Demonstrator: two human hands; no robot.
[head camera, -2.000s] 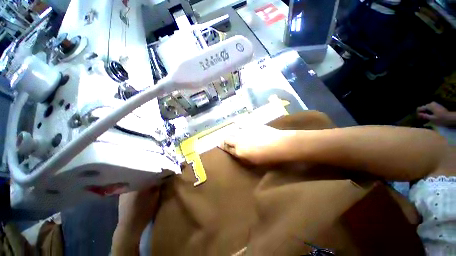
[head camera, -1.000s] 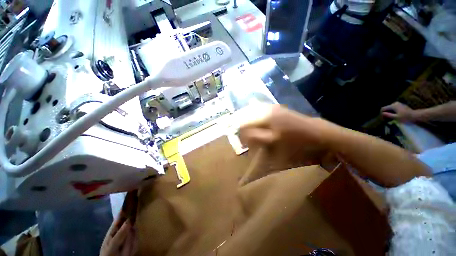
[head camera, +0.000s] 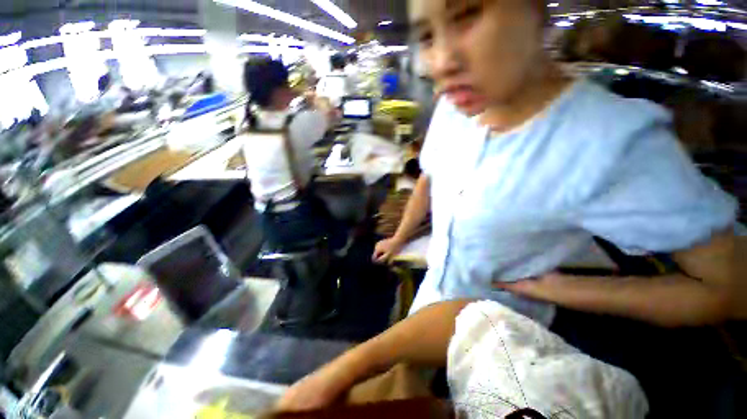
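My right hand (head camera: 315, 391) is at the bottom edge, blurred, at the left end of the brown garment piece (head camera: 393, 386). It rests on or just over the cloth; whether its fingers hold it or the thread snips cannot be told. A blurred yellow strip (head camera: 221, 407), part of the clamp frame or tape, shows left of the hand on the bright plate. The needle area and the sewing head are out of the picture. My left hand is not in view.
The control screen (head camera: 192, 274) stands at left beyond the shiny metal table extension (head camera: 262, 356). A person in a light blue top (head camera: 524, 204) stands close at right. Another person (head camera: 278, 155) is at a farther table. Long work tables run along the left.
The view has swung up and to the right. The machine head and my left hand have left the picture. The person in blue now shows large. My right hand is now low in the picture.
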